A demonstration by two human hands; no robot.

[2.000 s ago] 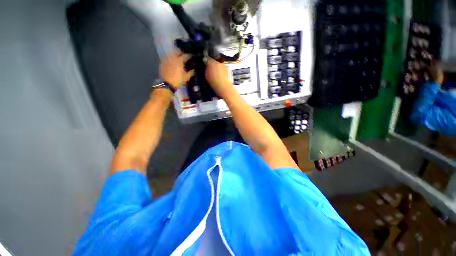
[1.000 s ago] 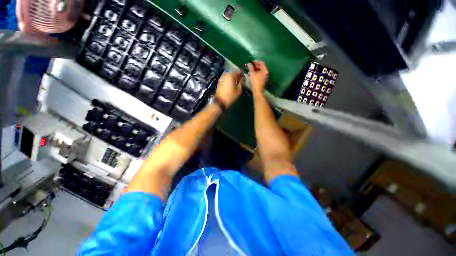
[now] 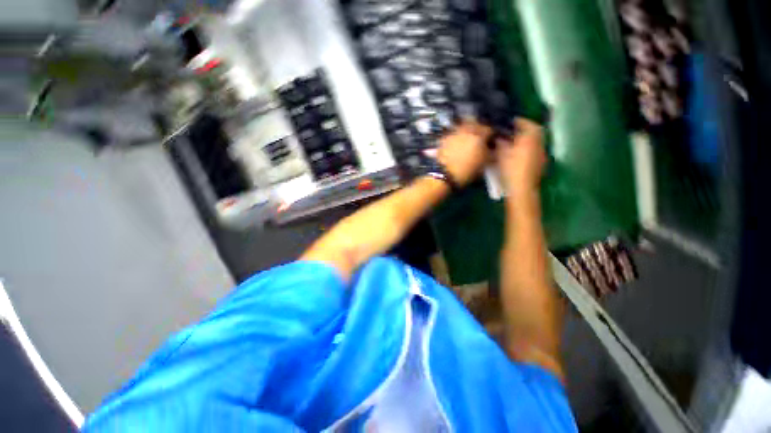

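Note:
My left hand [image 3: 465, 152] is at the near right corner of a black blister tray [image 3: 414, 76]. My right hand [image 3: 522, 154] is just to its right, at the edge of the green conveyor belt [image 3: 583, 135]. The fingers of both hands come close together around a small dark patch; blur hides whether either holds a part. A white paper label [image 3: 494, 181] shows just below the hands.
Left of the tray is the white machine [image 3: 359, 84] with a black fixture [image 3: 319, 123] and a red button [image 3: 364, 184]. A filled parts tray [image 3: 602, 266] lies low beyond the belt's near end; another [image 3: 655, 63] stands beyond the belt.
The view has swung, so the machine now lies at upper left and the belt runs upright. My hands, at the fixture two seconds ago, are now between blister tray and belt, as one second ago.

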